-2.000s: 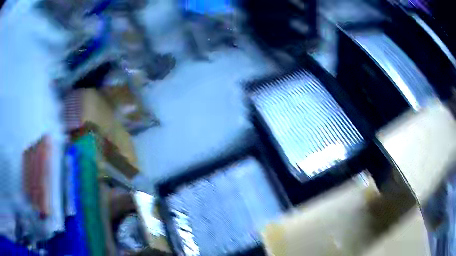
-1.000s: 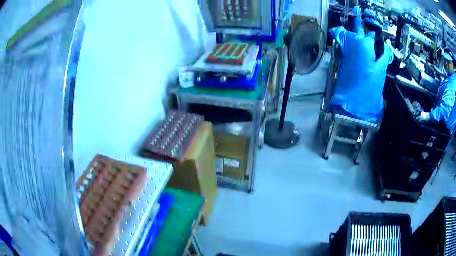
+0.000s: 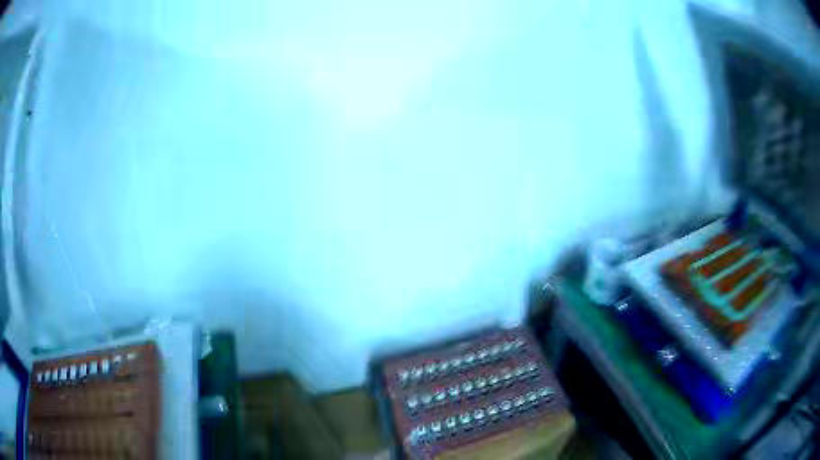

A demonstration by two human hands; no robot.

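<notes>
No hand is in view. Nearest in front, a dark red-brown jig (image 3: 472,386) lies on a brown carton (image 3: 517,442) at the bottom centre, with three rows of small silver parts. Another red-brown jig (image 3: 94,409) lies on a pale plate (image 3: 177,386) at the lower left; silver-white parts stand in its top row and its lower rows show none. At the right, an orange-brown jig with pale green strips (image 3: 733,283) lies on a white plate (image 3: 661,296) over a blue stand (image 3: 674,359).
A raised screen frame (image 3: 773,135) stands at the upper right. The right stand rests on a green-topped bench (image 3: 598,346). A white roll or cup-like thing (image 3: 604,269) is beside it. A pale wall (image 3: 360,180) fills the middle. Brown cardboard (image 3: 283,418) stands low between the jigs.
The view has swung left toward the wall. The fan, seated people and black crates have left the picture. The jig on the carton is now nearer, at the bottom centre.
</notes>
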